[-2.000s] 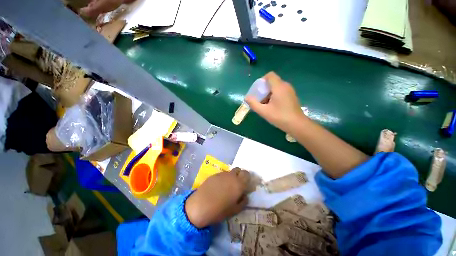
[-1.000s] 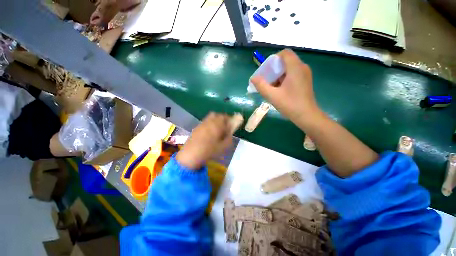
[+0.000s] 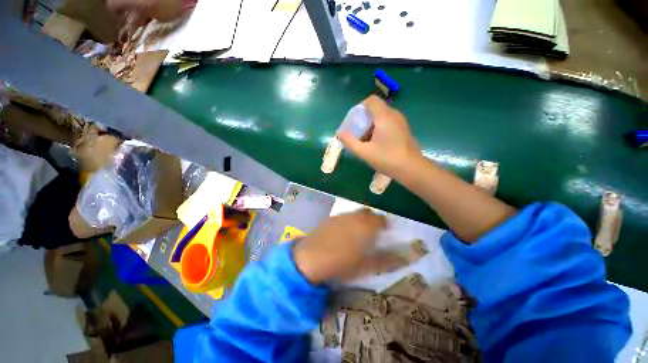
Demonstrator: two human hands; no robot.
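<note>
My right hand (image 3: 387, 138) is closed around a whitish translucent bottle (image 3: 357, 122), tip down at the upper end of a flat tan piece (image 3: 332, 156) on the green belt. My left hand (image 3: 341, 244) is blurred over the white bench, beside a single tan piece (image 3: 417, 248); whether it holds anything is unclear. A pile of tan pieces (image 3: 405, 322) lies just below it. More tan pieces lie spaced on the belt: one (image 3: 380, 183) below my right hand, one (image 3: 487, 176) past my forearm and one (image 3: 609, 223) at the right.
Blue cylinders lie on the belt (image 3: 249, 92), one (image 3: 386, 83) just beyond my right hand. A grey metal frame (image 3: 170, 117) slants across the left. An orange round holder (image 3: 199, 262) and a box with clear plastic (image 3: 167, 191) stand left. Another person's hand (image 3: 153, 8) shows top left.
My left hand has moved from the belt's edge back over the bench near the pile. A further tan piece now lies on the belt under the bottle tip; the earlier pieces have shifted right.
</note>
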